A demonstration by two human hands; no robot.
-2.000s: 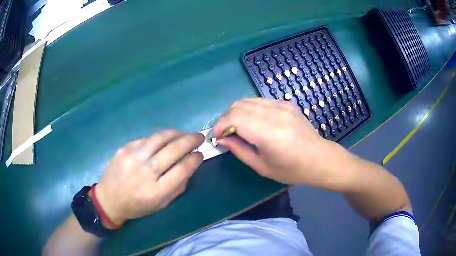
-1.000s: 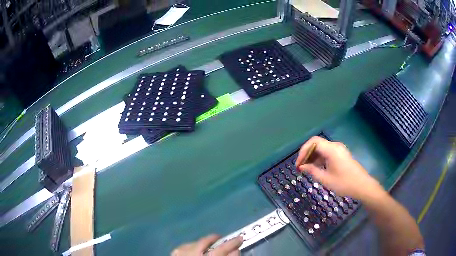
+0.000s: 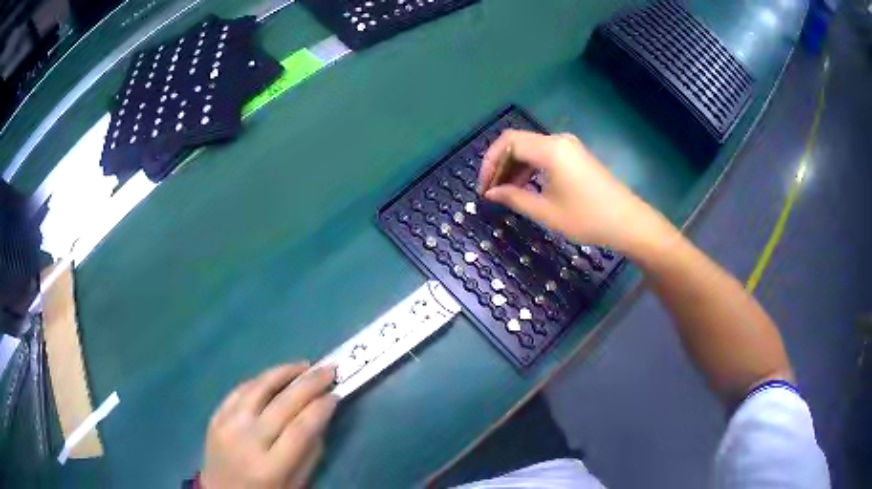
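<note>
A whitish flat bar (image 3: 387, 334) with round seats in a row lies on the bench, its far end touching the component tray's near edge. My left hand (image 3: 272, 425) rests on the bar's near end, fingers pressing it and hiding part of it. The black component tray (image 3: 421, 205) has rows of round pockets, several holding small whitish round components (image 3: 470, 257). My right hand (image 3: 550, 186) is above the tray, pinching a thin yellow-brown stick-like tool (image 3: 508, 158) mostly hidden by the fingers. I cannot tell whether a component is at its tip.
Stacked black trays (image 3: 684, 72) stand at the right edge. Spread trays (image 3: 177, 91) with white dots lie back left beside a bright green piece (image 3: 285, 82) and white paper (image 3: 81, 181). A tan strip (image 3: 69, 358) with whitish tape (image 3: 89, 427) is at left. Another tray (image 3: 382, 21) is farther back.
Two seconds ago both hands were together at the bar. My right hand has since moved over the tray and remains there. My left hand stays on the bar. The head view has shifted.
</note>
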